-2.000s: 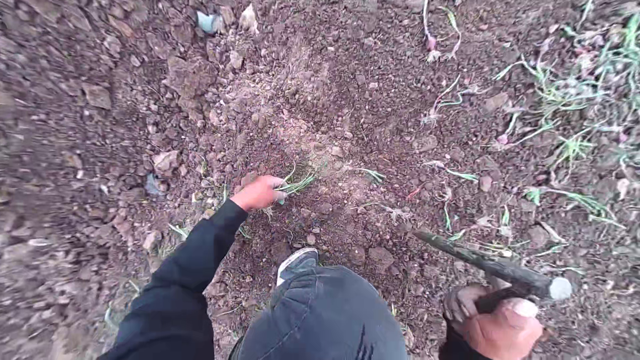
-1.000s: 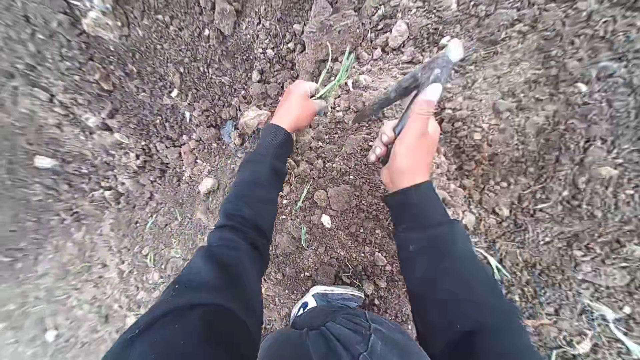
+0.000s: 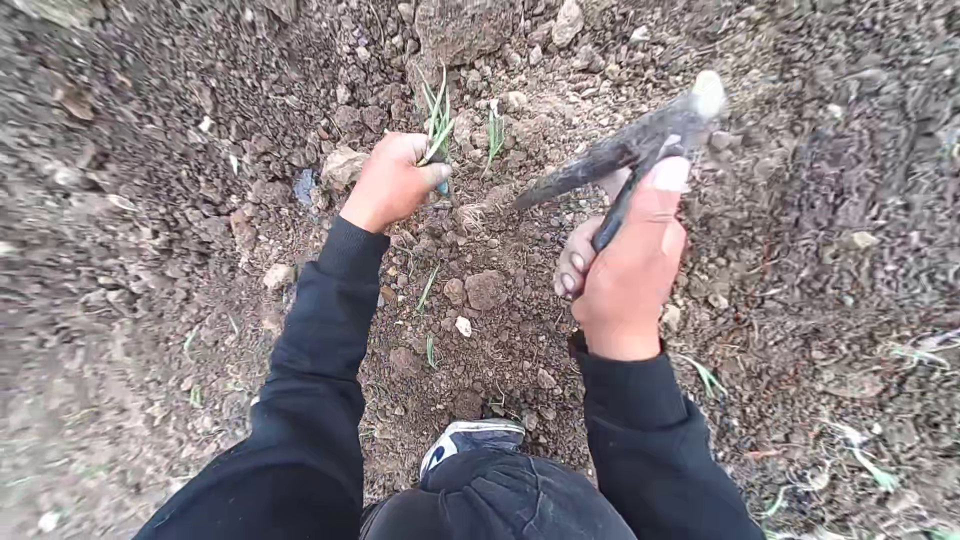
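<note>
My left hand is closed on a small bunch of green seedlings whose leaves stick up past the thumb. Just right of it another green seedling stands at the soil surface, with pale roots lying a little below. My right hand grips the dark handle of a short hand hoe. Its dark, tapered part slants down left toward the soil between the hands, and its pale end points up right. The lower tip is close to the ground; whether it touches I cannot tell.
Cloddy brown soil with stones surrounds my hands. A large clod lies at the top. Small green seedlings show nearer my shoe. More loose seedlings lie at the lower right, and a bluish scrap left of my left hand.
Two seconds ago the hoe was low at the right, far from my left hand; now both hands are out in front, nearer each other. The view has shifted away from the pile of seedlings.
</note>
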